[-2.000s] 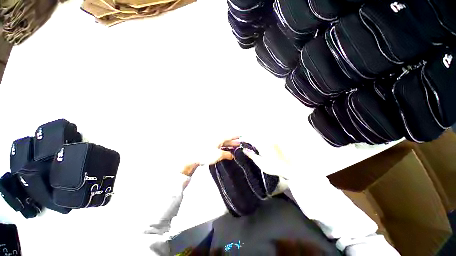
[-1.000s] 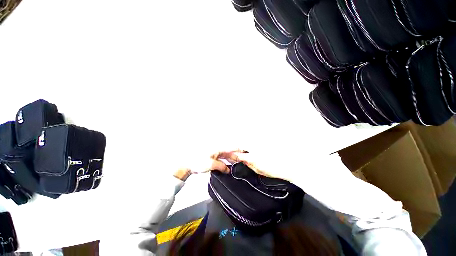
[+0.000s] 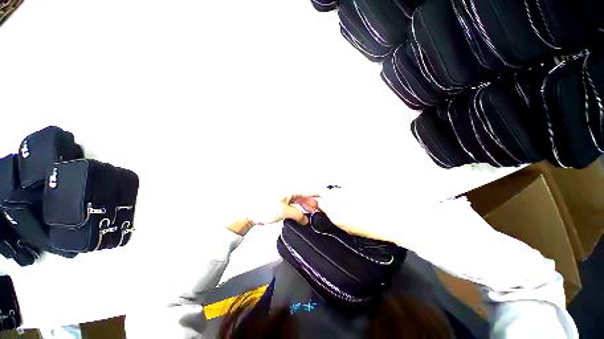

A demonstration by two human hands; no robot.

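Observation:
A small black bag (image 3: 338,261) with pale zip lines lies tilted against the dark apron (image 3: 278,291), at the lower middle. My left hand (image 3: 286,213) reaches in from the left, fingers closed on the bag's upper left end. My right hand (image 3: 308,204) meets it at that same end, with its forearm along the bag's upper side. Both hands are partly washed out by glare, and the exact finger grip is hard to see. Hair covers the bag's lower edge.
Stacked black bags (image 3: 450,49) fill the upper right. A smaller pile of black bags (image 3: 66,192) with silver pullers lies at left on the white table (image 3: 199,99). An open carton (image 3: 536,212) stands at lower right. A small dark bit (image 3: 334,187) lies beyond my hands.
The bag has turned from nearly upright to a slant, its lower end now further right. Both hands remain at its upper end. The view has shifted, and the brown fabric has mostly left it.

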